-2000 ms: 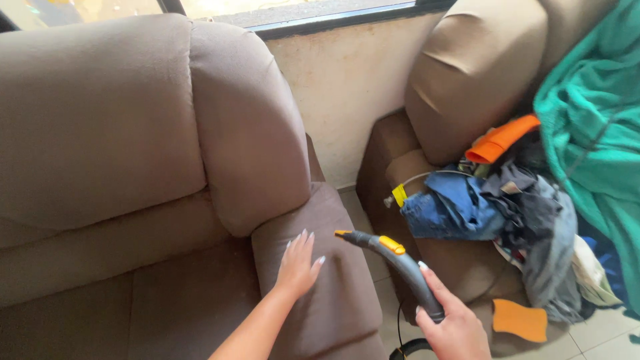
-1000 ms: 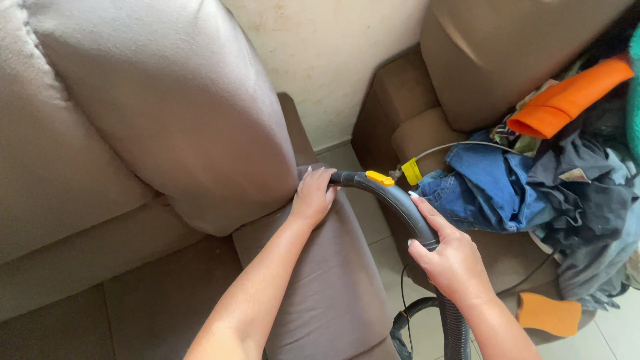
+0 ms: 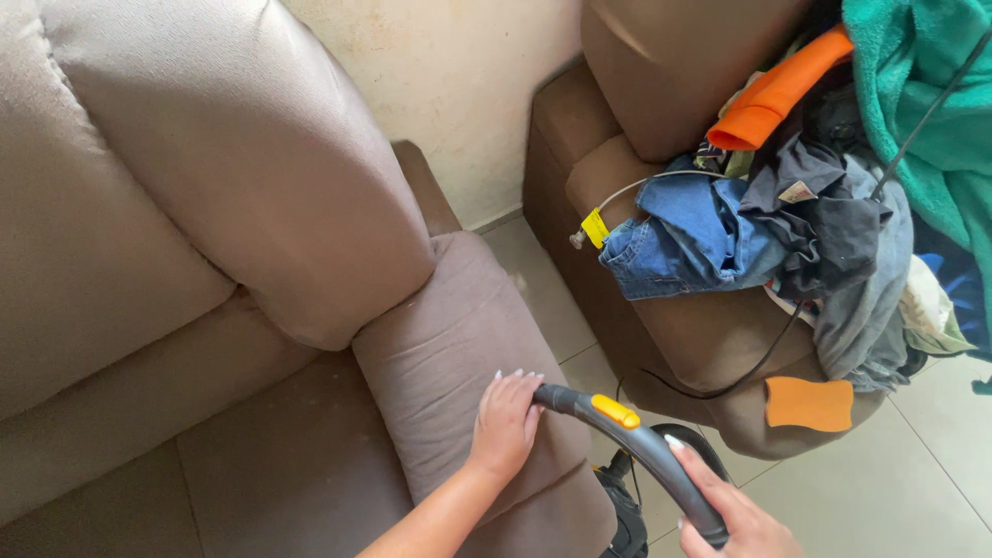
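Observation:
My right hand (image 3: 736, 515) grips the curved black handle of a vacuum cleaner hose (image 3: 651, 449), which has a yellow slider near its front end. That narrow front end reaches the armrest (image 3: 442, 333) of a brown fabric sofa. Beside it, my left hand (image 3: 508, 422) rests on the armrest at the tip; whether its fingers hold the tip cannot be told. The sofa's back cushion (image 3: 256, 155) rises behind the armrest. Below the handle, part of the black vacuum cleaner body (image 3: 624, 511) shows past the armrest's front, with a ribbed hose near it.
A second brown sofa (image 3: 674, 333) stands right, bearing blue jeans (image 3: 697, 232), dark clothes (image 3: 829, 209), an orange garment (image 3: 775, 93) and a green blanket (image 3: 914, 116). An orange cloth (image 3: 808, 404) lies on its armrest. A black cable (image 3: 744, 380) crosses it. Behind is a wall (image 3: 449, 85); tiled floor (image 3: 535, 271) separates the sofas.
The handle's tip and my left hand have moved along the armrest from near the back cushion toward its front. Two seconds ago my left hand was spread on the armrest, apart from the tip.

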